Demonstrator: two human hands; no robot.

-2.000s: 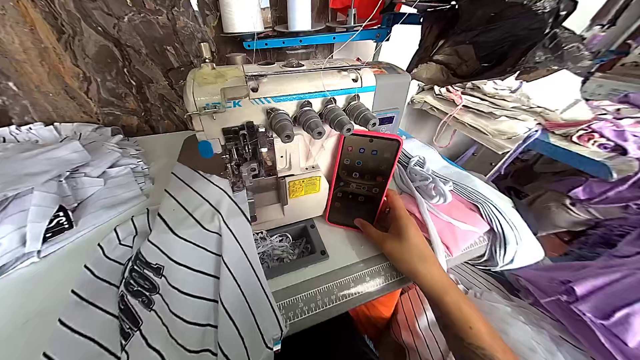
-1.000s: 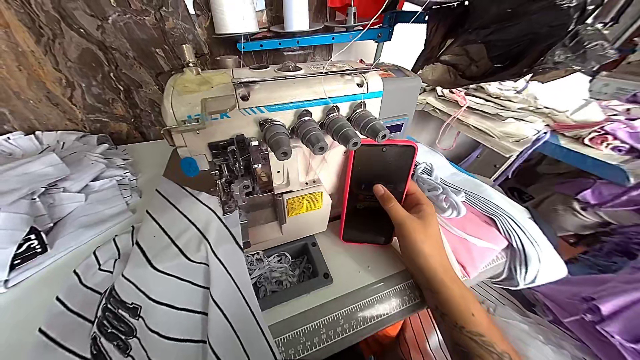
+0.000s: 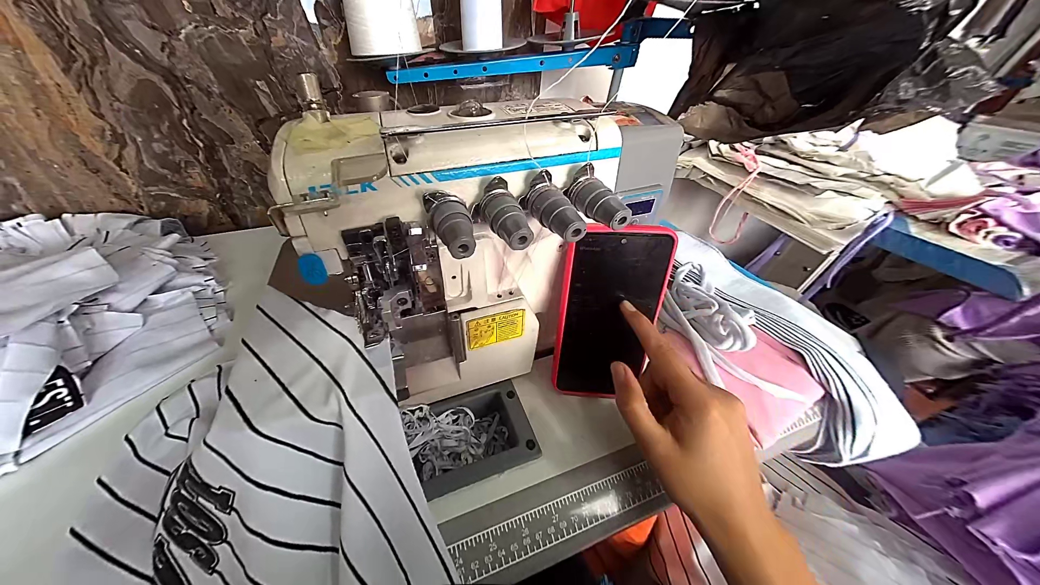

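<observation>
A smartphone in a pink-red case leans upright against the front of a white overlock sewing machine, its screen dark. My right hand is in front of the phone, index fingertip at the middle of the screen, thumb apart and lower; it grips nothing. My left hand is out of view. A white striped garment piece with black lettering lies over the table to the left of the machine's needle area. Under the machine's front, a grey tray holds fabric trimmings.
Pleated white striped pieces are heaped at the left. Folded striped fabric, pink cloth and white cord lie right of the phone. A ruler strip runs along the front edge. Purple fabric hangs at the right.
My right hand has gone from beside the phone's lower right edge to in front of its screen, index finger now extended. The screen showed icons two seconds ago and is dark now.
</observation>
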